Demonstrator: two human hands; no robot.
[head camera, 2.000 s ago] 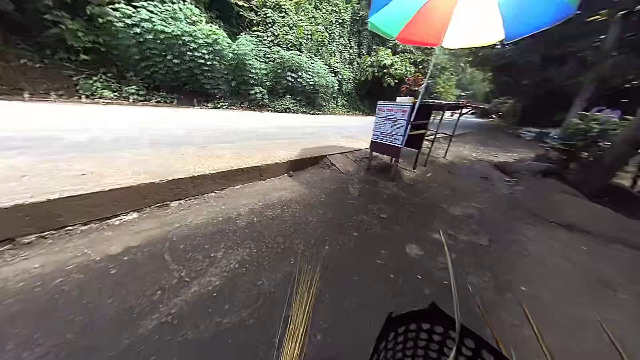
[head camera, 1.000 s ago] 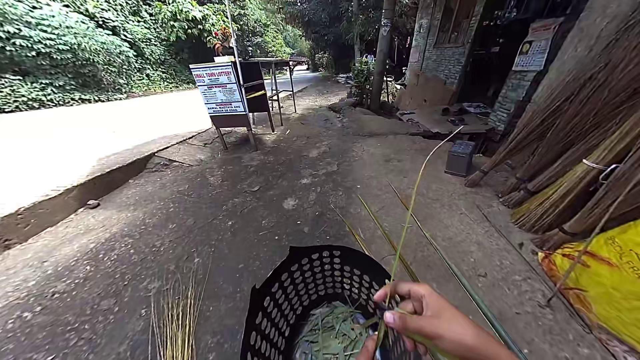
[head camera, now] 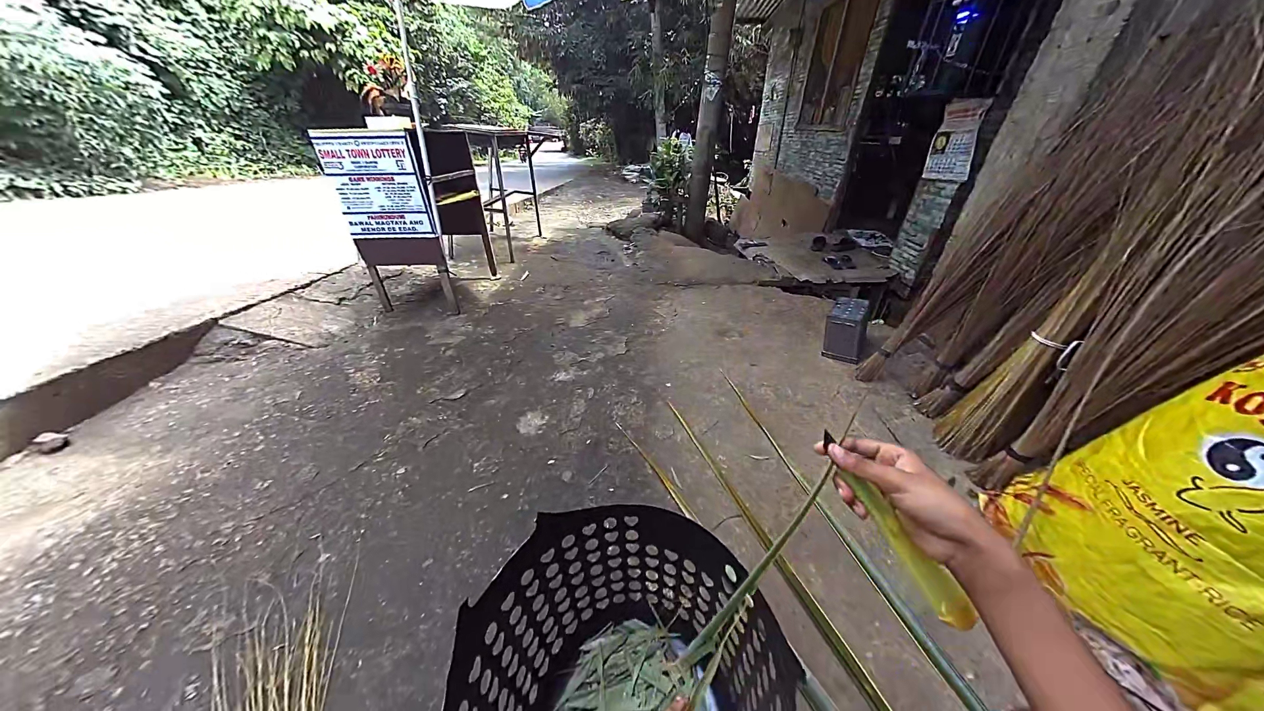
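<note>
My right hand point(head camera: 904, 489) grips a yellow-handled tool point(head camera: 923, 568), apparently a small knife, whose dark tip shows by the thumb. A green leaf strip point(head camera: 765, 563) with a thin midrib runs from those fingers down over a black perforated plastic basket point(head camera: 617, 523). Shredded green leaf pieces point(head camera: 632, 667) lie inside the basket. Of my left hand point(head camera: 679, 704), only a fingertip shows at the bottom edge, beside the strip's lower end; its grip is hidden. Several long palm fronds or ribs point(head camera: 790, 573) slant across the ground right of the basket. Thin pale ribs point(head camera: 286, 652) stand at lower left.
Bundled stick brooms point(head camera: 1076, 296) lean at the right above a yellow rice sack point(head camera: 1165, 513). A grey box point(head camera: 845, 331) stands on the ground before a doorstep with footwear. A signboard point(head camera: 385, 193) and wooden table point(head camera: 504, 133) stand by the raised road edge point(head camera: 128, 380) at left.
The view has swung right. My right hand has moved up and away from the basket's rim, and the yellow handle now shows below it. My left hand has dropped almost out of view.
</note>
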